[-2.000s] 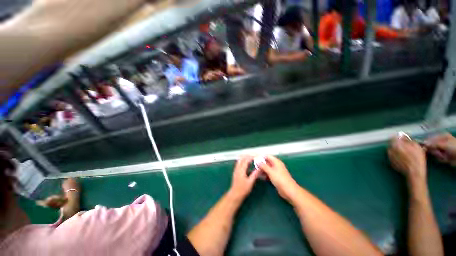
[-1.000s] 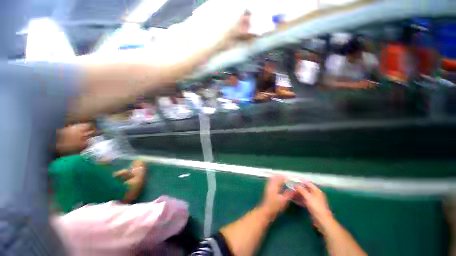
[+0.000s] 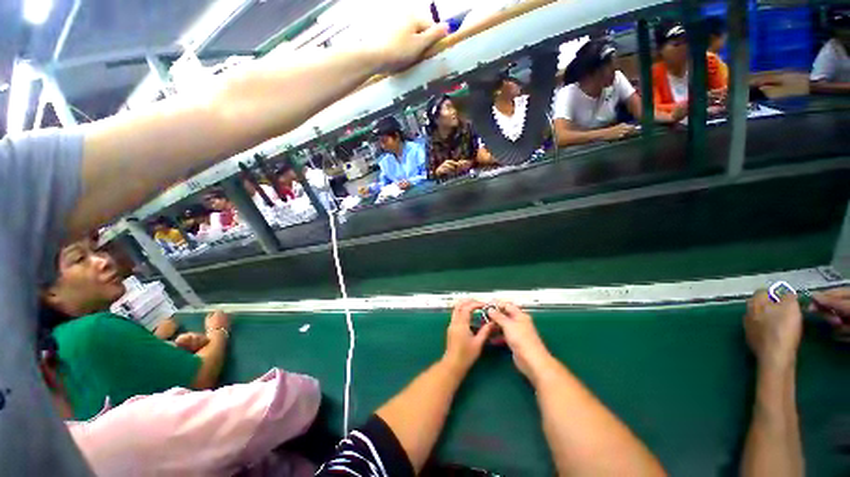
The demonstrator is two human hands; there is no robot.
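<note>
My left hand (image 3: pixel 465 335) and my right hand (image 3: pixel 515 337) meet over the green bench top (image 3: pixel 410 345), close to the white rail. Between their fingertips they hold a small piece with a pale rim and dark centre (image 3: pixel 486 316), perhaps a small housing. The fingers hide most of it, and its details are too small to tell. My left forearm comes from the lower left, my right forearm from the lower right.
White rail (image 3: pixel 559 296) runs before my hands, with the dark green belt (image 3: pixel 522 256) beyond. A white cord (image 3: pixel 347 317) hangs at left. A neighbour's hand (image 3: pixel 775 326) holds a squarish frame at right. A grey-sleeved person's arm (image 3: pixel 233 112) reaches across upper left.
The view has shifted and sharpened. The grey-sleeved arm, absent two seconds ago, now spans the upper left. My hands still hold the small piece together.
</note>
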